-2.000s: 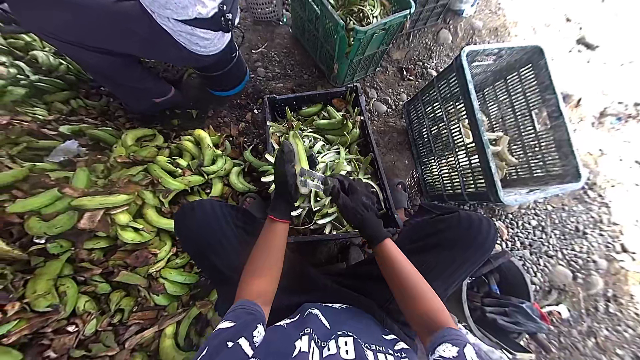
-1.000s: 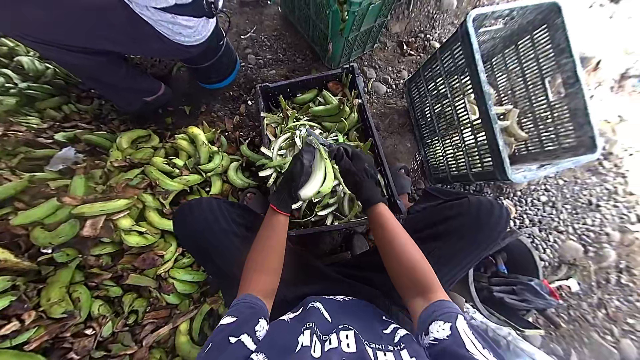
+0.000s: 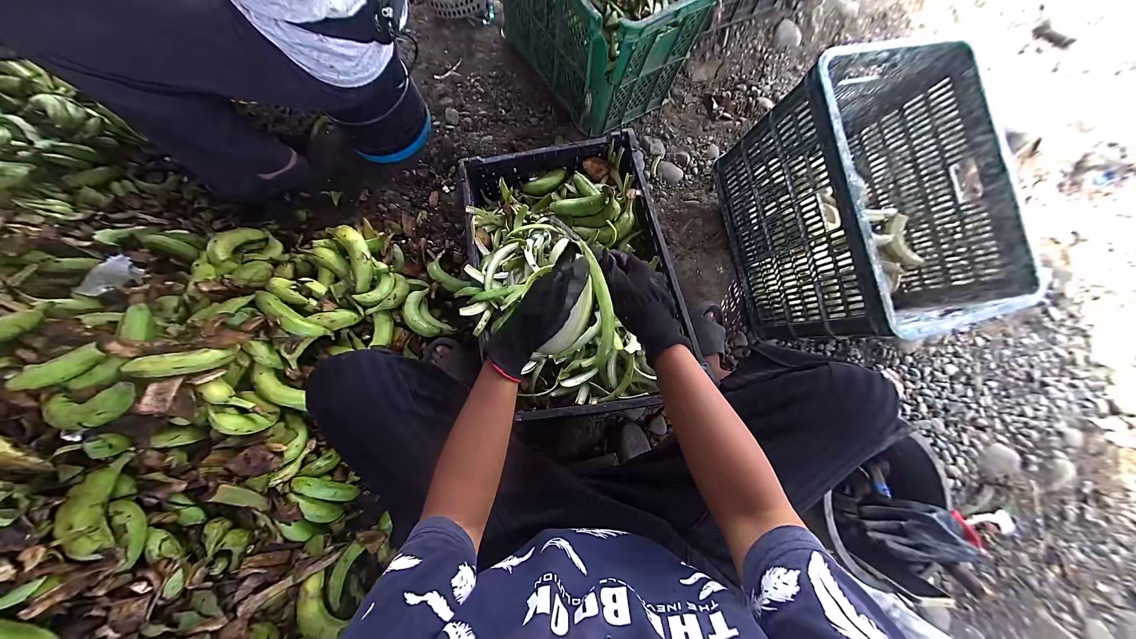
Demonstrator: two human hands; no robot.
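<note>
A partly peeled green plantain (image 3: 571, 315) lies in my left hand (image 3: 537, 311), which wears a dark glove and is closed around it. My right hand (image 3: 641, 300), gloved too, touches a long strip of green peel (image 3: 603, 311) that hangs off the fruit's right side; its fingertips are partly hidden, and whether it holds a blade I cannot tell. Both hands are over a black plastic crate (image 3: 661, 235). Loose peels (image 3: 524, 257) and whole green plantains (image 3: 581, 206) fill the crate.
Green plantains (image 3: 288, 315) cover the ground at left among dry leaves. A person (image 3: 204, 71) stands at upper left. A green crate (image 3: 612, 71) is at the top; a tilted dark crate (image 3: 781, 222) holding some peeled pieces is at right. A bucket (image 3: 927, 470) with gloves sits at lower right.
The blade seen at my hands two seconds ago no longer shows. The plantain now shows more pale flesh, and a long strip of peel hangs from it.
</note>
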